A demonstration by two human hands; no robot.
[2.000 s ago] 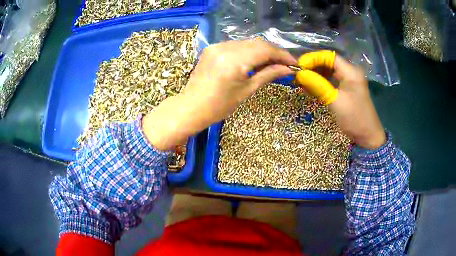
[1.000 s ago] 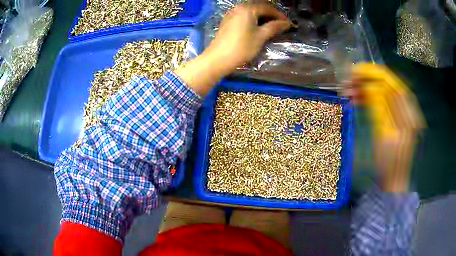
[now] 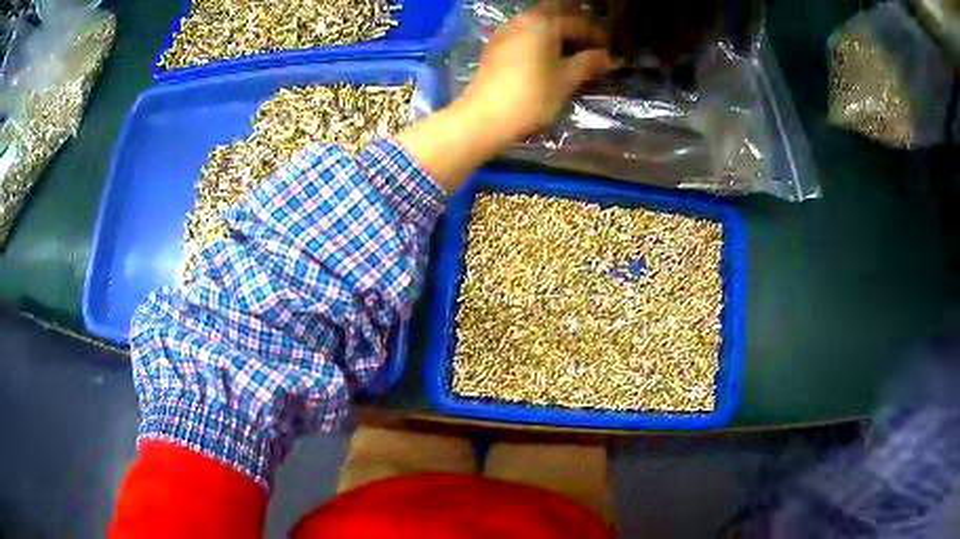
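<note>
My left hand (image 3: 532,74) is at the top centre, over the near left part of the clear plastic bag (image 3: 684,142) and beside a dark machine (image 3: 668,26). Its fingertips are blurred, and I cannot tell whether they hold a part. My right hand is out of the picture; only its blurred checked sleeve shows at the lower right edge. The small blue tray (image 3: 737,316) in front of me is nearly full of fine brass-coloured parts (image 3: 590,326), with a small blue patch of floor showing. The large blue tray (image 3: 132,211) at left holds larger brass parts (image 3: 326,116), partly hidden by my left sleeve.
A rear blue tray (image 3: 416,42) with gold parts (image 3: 274,32) stands behind the large tray. Clear bags of small parts lie at the far left (image 3: 47,126) and the upper right (image 3: 874,90). The green bench top (image 3: 821,284) ends at a front edge near my lap.
Two seconds ago both hands met above the small tray, fingertips together on a tiny part. My left hand has since moved up to the dark machine; my right hand swung right and out of view.
</note>
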